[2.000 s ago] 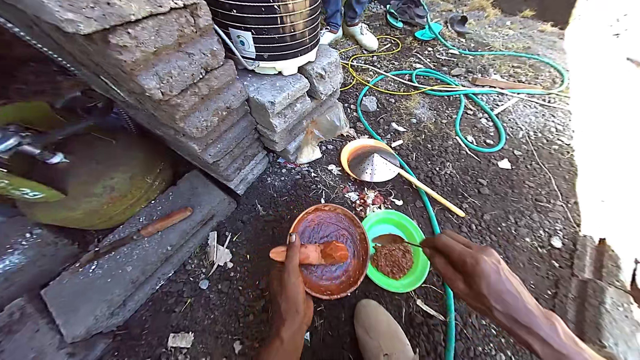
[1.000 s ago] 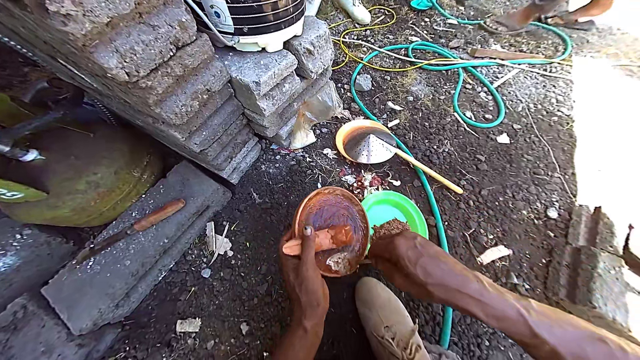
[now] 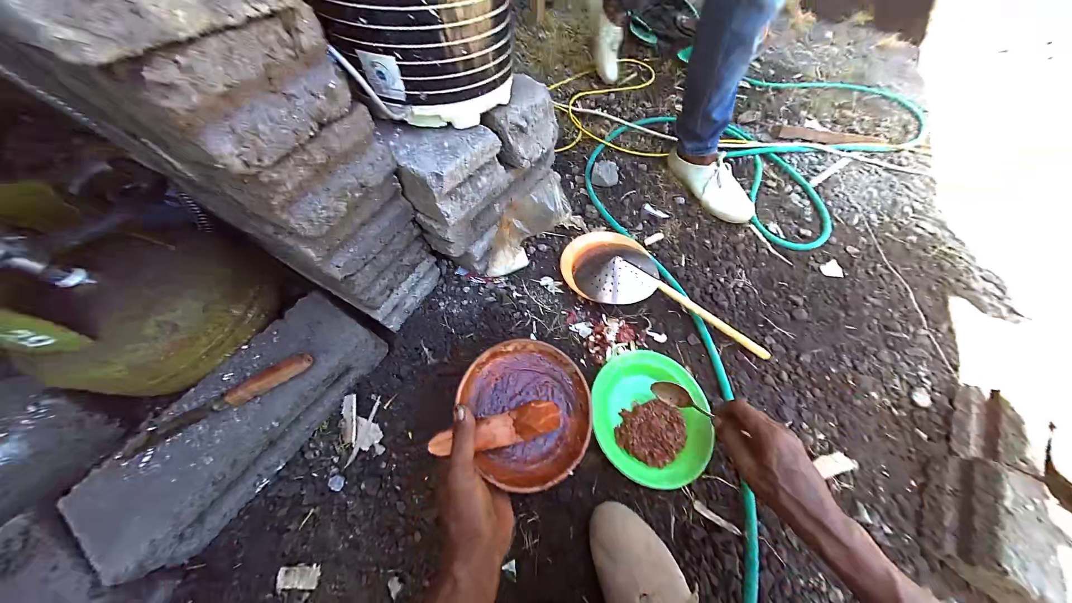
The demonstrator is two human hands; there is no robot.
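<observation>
My left hand (image 3: 476, 502) holds a brown clay bowl (image 3: 578, 423) by its lower left rim, the thumb pressing a flat wooden paddle (image 3: 494, 429) that lies across it. Reddish-brown paste smears the bowl's inside. Just right of it, a bright green plastic bowl (image 3: 624, 381) holds a heap of coarse brown mash (image 3: 651, 433). My right hand (image 3: 758, 444) grips the handle of a metal spoon (image 3: 672, 394), whose bowl is over the green bowl's upper right part. Beyond them, an orange bowl (image 3: 578, 249) has a perforated metal skimmer (image 3: 624, 280) with a wooden handle resting in it.
A green hose (image 3: 722, 368) runs past the bowls on the right. Another person's leg in jeans (image 3: 708, 75) stands beyond, near a yellow cord (image 3: 578, 113). Stone blocks (image 3: 444, 159) support a black ribbed container (image 3: 435, 50). A wooden-handled knife (image 3: 268, 379) lies on a slab (image 3: 209, 469) at left.
Since one second ago, my right hand has moved back from the clay bowl to the right of the green bowl, and the spoon shows again. A person's leg has come into view near the hose.
</observation>
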